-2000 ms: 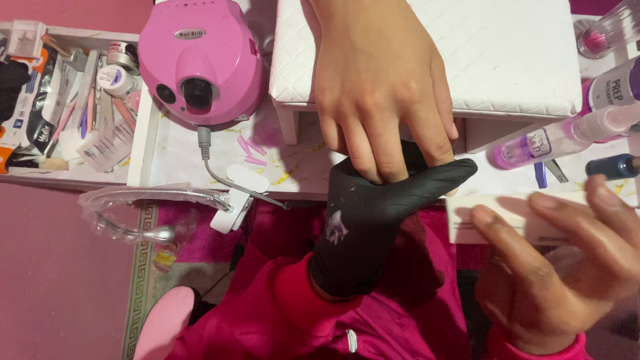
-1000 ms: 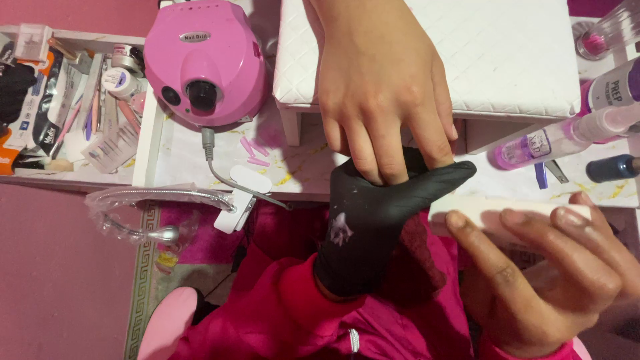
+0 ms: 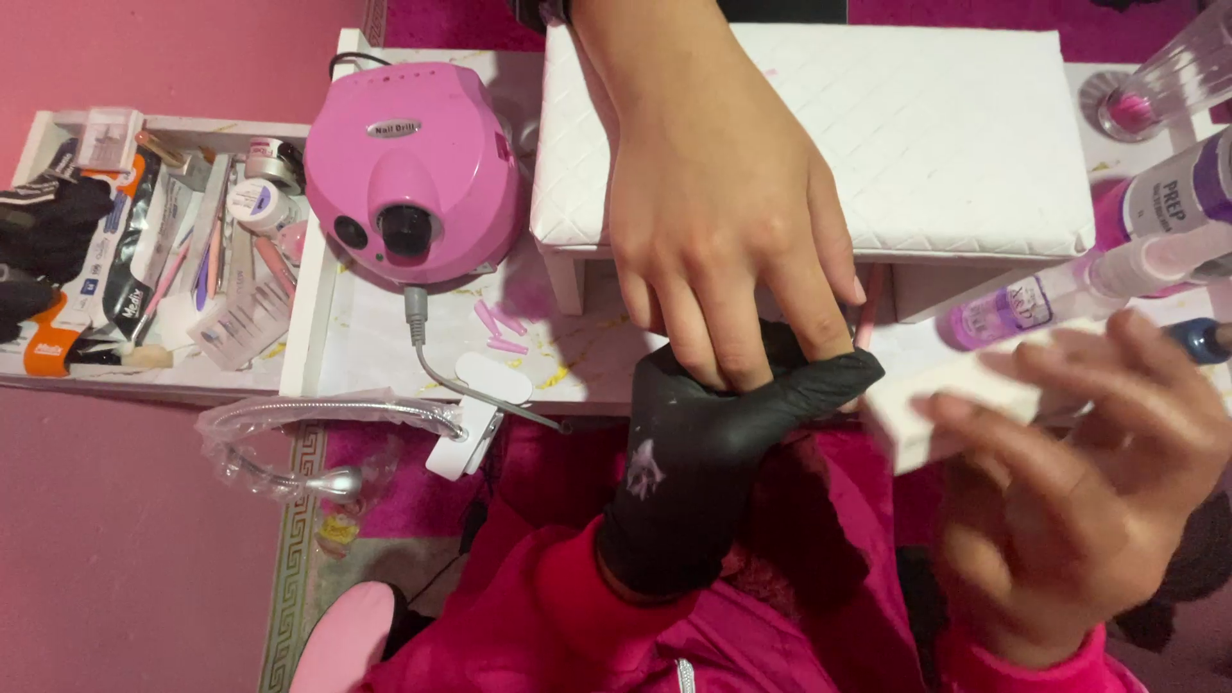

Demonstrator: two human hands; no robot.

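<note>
My left hand (image 3: 707, 443), in a black glove with a pale smear on its back, holds the fingers of another person's hand (image 3: 717, 192). That hand reaches down from the top over a white quilted hand rest (image 3: 924, 144). The fingertips of the held hand are partly hidden by the glove. At the right, my bare right hand (image 3: 1068, 481) grips a white nail buffer block (image 3: 934, 423), whose near end lies just right of the gloved thumb tip. The block and the fingers on it are slightly blurred.
A pink nail drill unit (image 3: 414, 173) stands left of the hand rest, near pink nail tips (image 3: 500, 327) and a clip-on gooseneck lamp (image 3: 337, 404). An open drawer (image 3: 308, 298) holds jars and tools. At the right are a purple spray bottle (image 3: 1030, 308), a prep bottle (image 3: 1179, 188) and a glass (image 3: 1131, 111).
The buffer block in my right hand has shifted and tilted against the gloved thumb's side since a second ago. My left hand keeps its hold on the other person's fingers.
</note>
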